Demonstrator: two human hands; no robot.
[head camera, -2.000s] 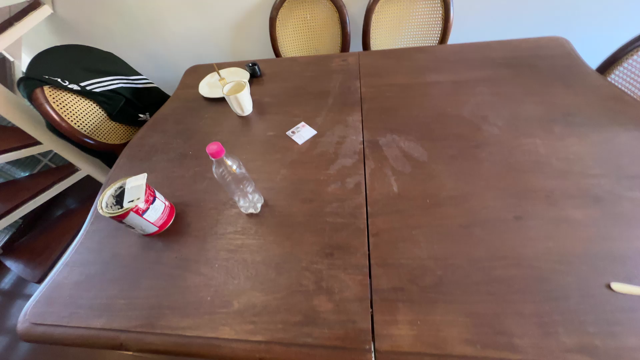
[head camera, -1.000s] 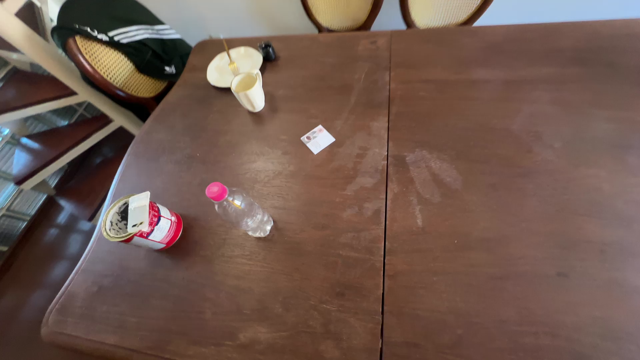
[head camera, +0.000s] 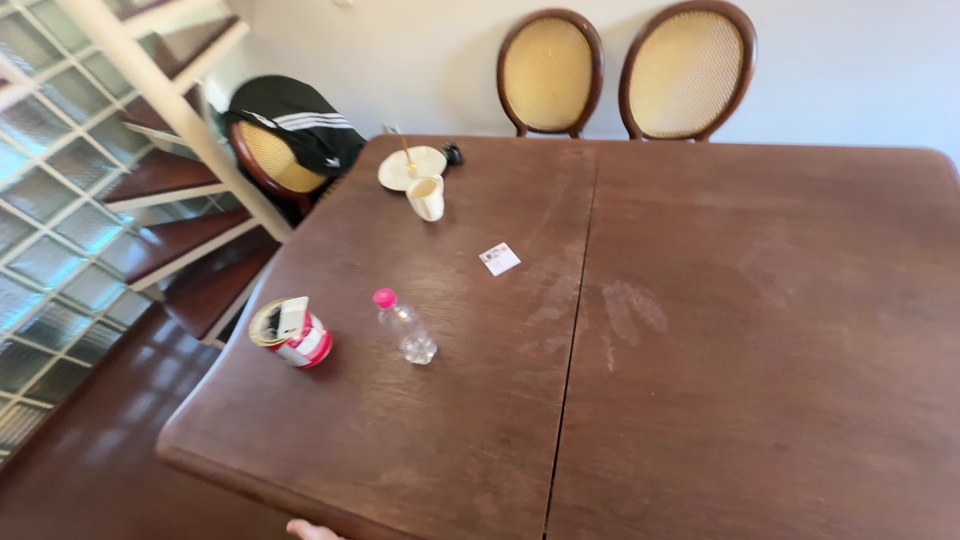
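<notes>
At the bottom edge, a small part of my left hand (head camera: 311, 531) shows beside the near edge of the wooden table (head camera: 465, 450); the rest of it is cut off, so what it holds cannot be told. My right hand is out of view. Nearest above it on the tabletop are a red and white can (head camera: 309, 346) with a pale flat piece across its open top, and an upright clear plastic bottle (head camera: 409, 334) with a pink cap. Farther back lie a small printed card (head camera: 499, 259), a white cup (head camera: 426, 199) and a white plate (head camera: 394, 171) with a gold-coloured utensil (head camera: 410, 161).
A small black object (head camera: 452, 154) lies beside the plate. Two cane-backed chairs (head camera: 551, 75) stand behind the table, and another, draped with a black striped garment (head camera: 307, 124), is at its far left corner. Stairs (head camera: 187, 240) and a glass-block wall (head camera: 60, 210) are on the left.
The view has swung left, bringing more of the stairs into sight. Part of my left hand has appeared at the bottom edge. The things on the table stand as before.
</notes>
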